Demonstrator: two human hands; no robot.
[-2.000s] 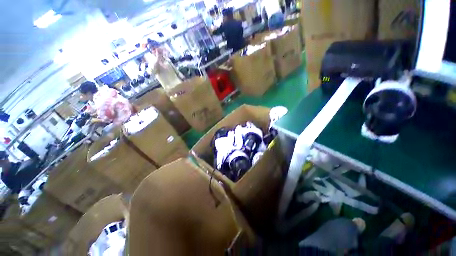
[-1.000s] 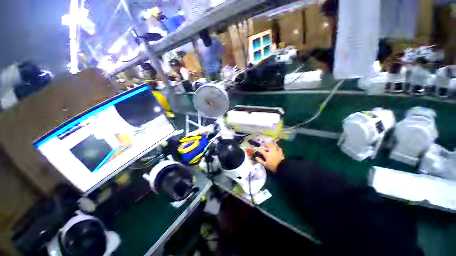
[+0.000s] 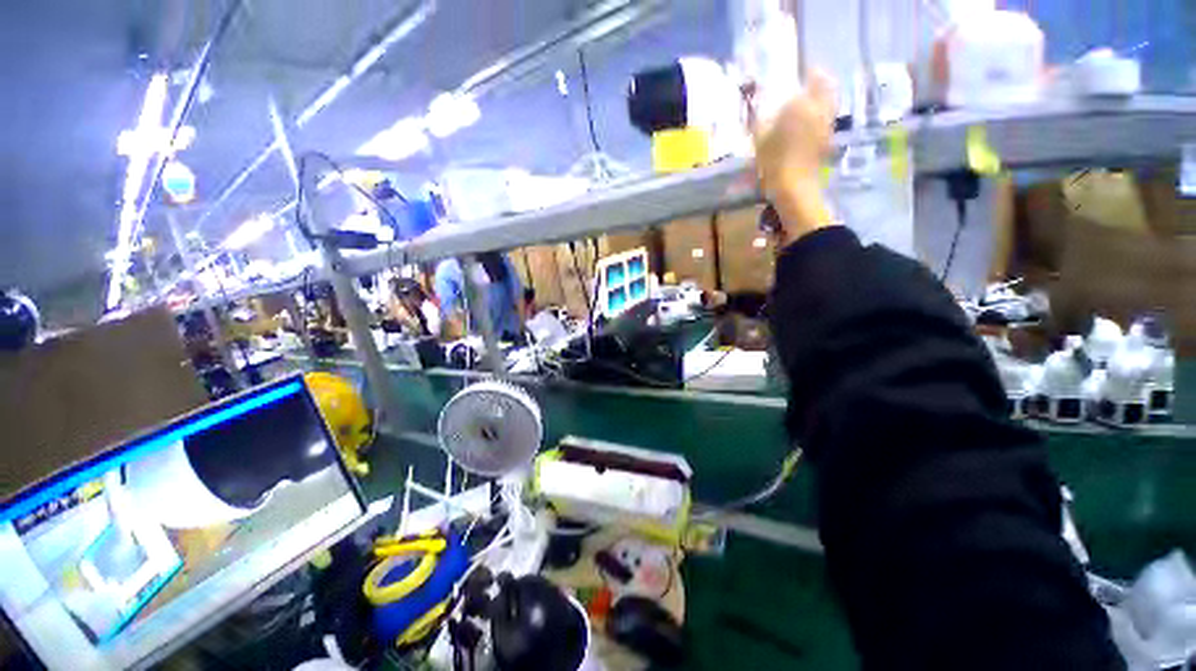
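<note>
My right hand (image 3: 795,138) is raised to the overhead shelf (image 3: 525,226), arm stretched up in a black sleeve. Its fingers are at a blurred white thing (image 3: 774,59) on or above the shelf; whether they hold it I cannot tell. Left of the hand, a white and black camera (image 3: 682,98) stands on the shelf with a yellow piece at its base. My left hand is not in view. The black mouse (image 3: 644,629) lies on the cartoon pad (image 3: 639,569) with no hand on it.
A monitor (image 3: 177,524) shows a camera picture at left. A small fan (image 3: 491,429), a yellow and blue coil (image 3: 413,583), a long white and yellow box (image 3: 613,488) and a black ball camera (image 3: 538,627) stand on the bench. White units stand at right. People are behind.
The view has turned from cartons on the floor to the bench, then tilted up. My right hand has left the mouse and risen to the shelf.
</note>
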